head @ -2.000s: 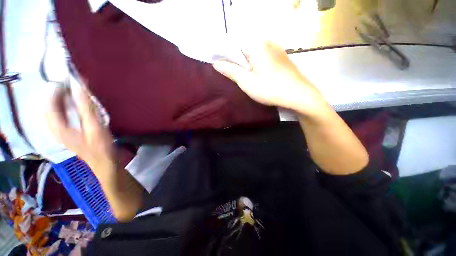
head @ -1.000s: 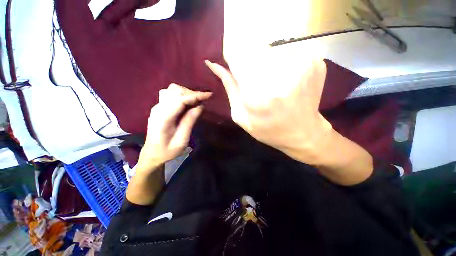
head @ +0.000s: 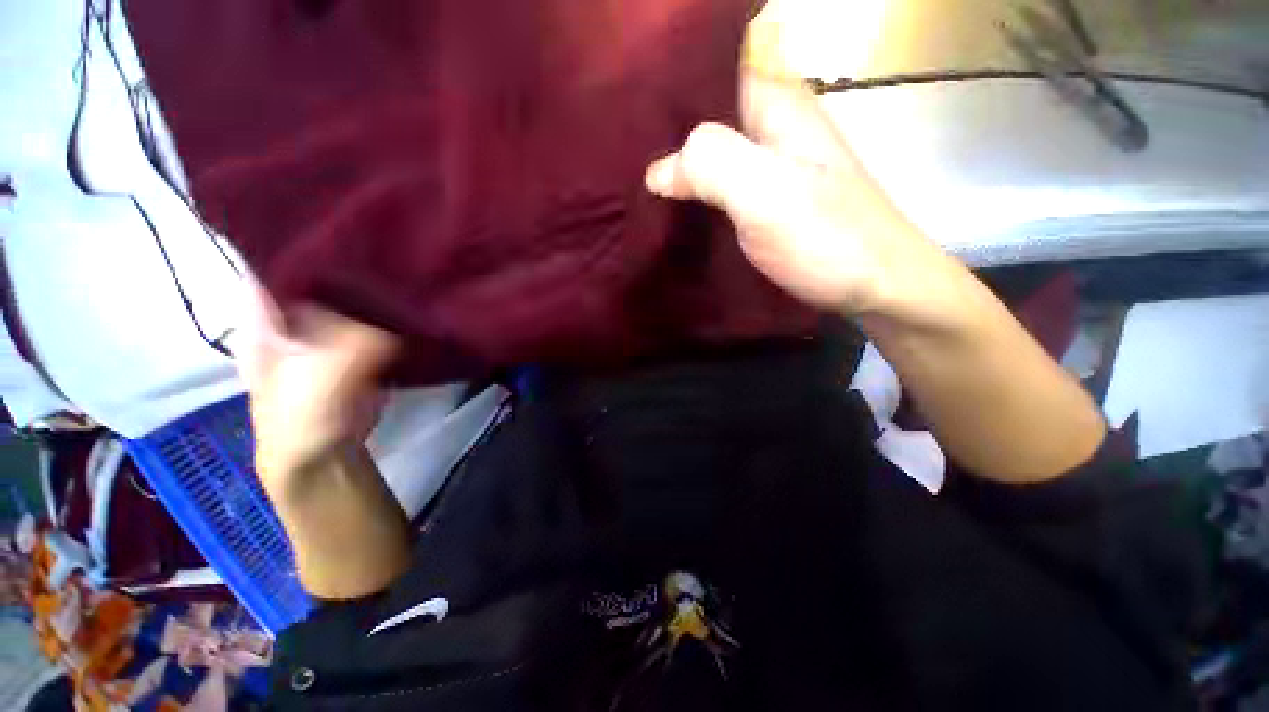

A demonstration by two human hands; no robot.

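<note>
A large maroon garment panel (head: pixel 487 153) spreads over the table in front of me, its near edge by my lap. My left hand (head: pixel 313 369) is blurred at the panel's lower left edge, with the cloth's edge at its fingers. My right hand (head: pixel 786 209) holds the panel's right side, thumb on top and the other fingers partly hidden behind the cloth. White pieces (head: pixel 891 424) show below the panel near my right forearm.
White panels with dark lines (head: pixel 118 292) lie at left. A blue plastic basket (head: pixel 223 501) is lower left, beside orange and pink scraps (head: pixel 84 626). Blurred thread snips (head: pixel 1079 84) lie upper right on the machine table (head: pixel 974 174). A white piece (head: pixel 1197 369) is at right.
My left hand has moved left and down to the panel's edge. My right hand has moved up and grips the right side. The panel now covers the white pieces seen at the top.
</note>
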